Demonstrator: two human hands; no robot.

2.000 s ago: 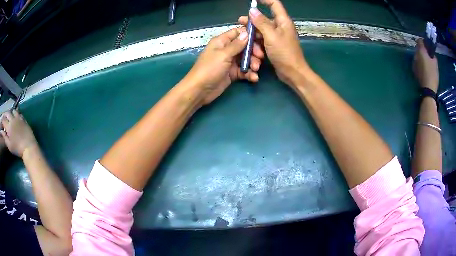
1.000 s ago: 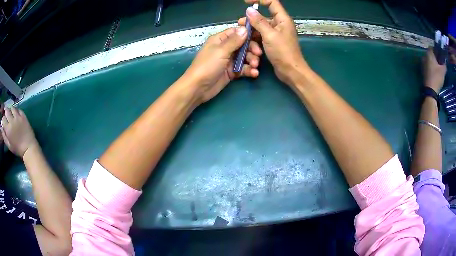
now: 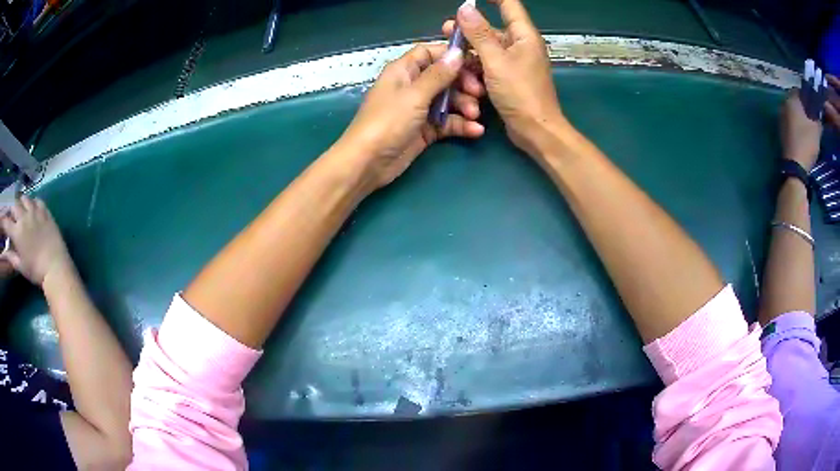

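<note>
A slim dark tube, pen-like (image 3: pixel 441 108), is held slanted between my two hands at the top centre, above the bench and near the pale rail. My left hand (image 3: pixel 402 112) grips its body between thumb and fingers, hiding much of it. My right hand (image 3: pixel 518 78) pinches the upper end, where a small white piece (image 3: pixel 468 5) shows by the thumb at the picture's top edge. Part of the right fingers is cut off by that edge.
A pale chipped rail (image 3: pixel 276 83) crosses beyond the green bench (image 3: pixel 442 239). Dark tubes (image 3: pixel 272 26) lie on the dark belt. A neighbour's hand (image 3: pixel 801 124) at right holds several white-ended tubes, with more tubes (image 3: pixel 827 189) beside it. Another person's hand (image 3: pixel 35 241) is at left.
The tube in my hands has tilted from nearly upright to slanted, and my left fingers cover more of it. The loose tube on the belt has moved left. The right neighbour's hand has shifted right.
</note>
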